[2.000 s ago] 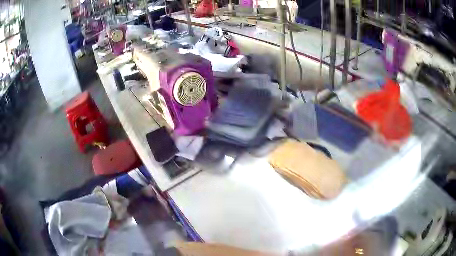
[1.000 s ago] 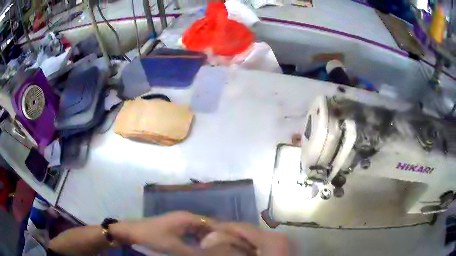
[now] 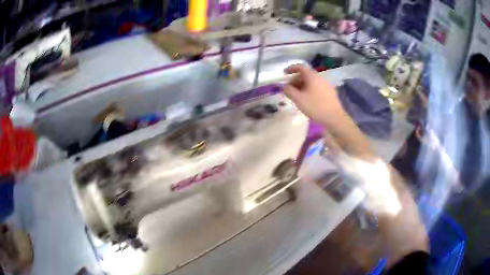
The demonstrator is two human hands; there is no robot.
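The white sewing machine [image 3: 209, 156] with pink lettering lies across the middle, its lit needle area at the lower left. My right hand [image 3: 309, 91] is raised over the machine's far right end, the forearm coming in from the lower right. Its fingers are bent close together; blur hides whether they hold anything thin. A blurred brownish shape at the lower left edge [image 3: 16, 247] may be my left hand, cut off by the picture; its grip cannot be made out.
Dark purple cloth [image 3: 365, 107] lies beyond my right forearm. A dark flat rectangle [image 3: 336, 185] lies on the table right of the machine. A blue crate [image 3: 448, 244] stands at the lower right. A person [image 3: 478, 118] is at the right edge. Red material [image 3: 16, 147] is at the left.
The view has swung right to the whole machine. My right hand has gone from the grey-blue piece in front to above the machine's right end. The tan stack has left the view.
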